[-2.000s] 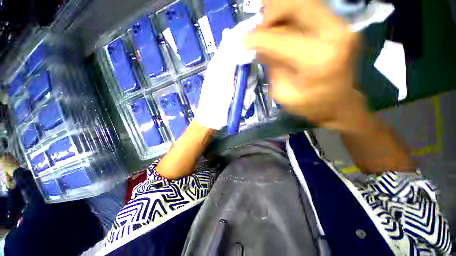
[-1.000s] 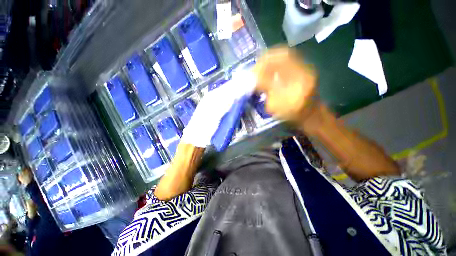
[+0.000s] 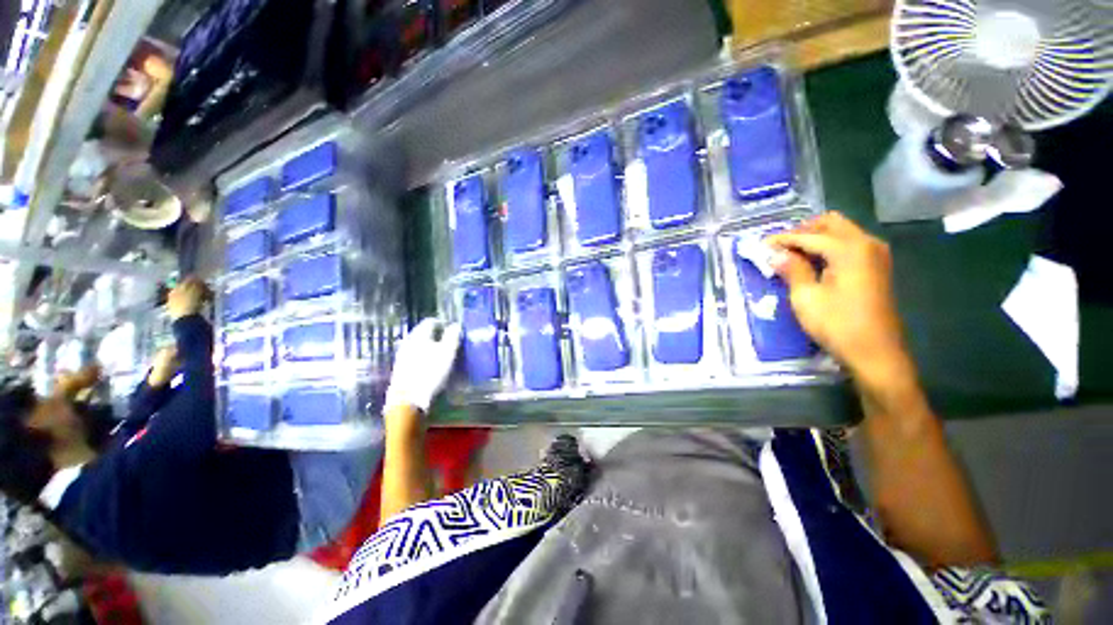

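A clear tray (image 3: 549, 263) lies in front of me with blue phones, backs up, in two rows. My right hand (image 3: 842, 293), bare, is over the phone (image 3: 769, 311) in the near-right pocket. It pinches a small white wipe (image 3: 759, 253) against or just above that phone's upper part. My left hand (image 3: 424, 364), in a white glove, is at the tray's near-left corner. Its fingertips meet the tray's rim; whether they grip it is not clear. No phone shows in either hand.
A tall pile of filled clear trays (image 3: 366, 293) stands at left, with a person in dark clothing (image 3: 208, 476) beyond. A white fan (image 3: 1007, 43), a bottle with a metal top (image 3: 964, 140) and white paper (image 3: 1047, 320) are at right.
The blue phone that was in my gloved hand is out of it. My left hand has moved left to the tray's corner, my right hand to the near-right pocket. The view has shifted.
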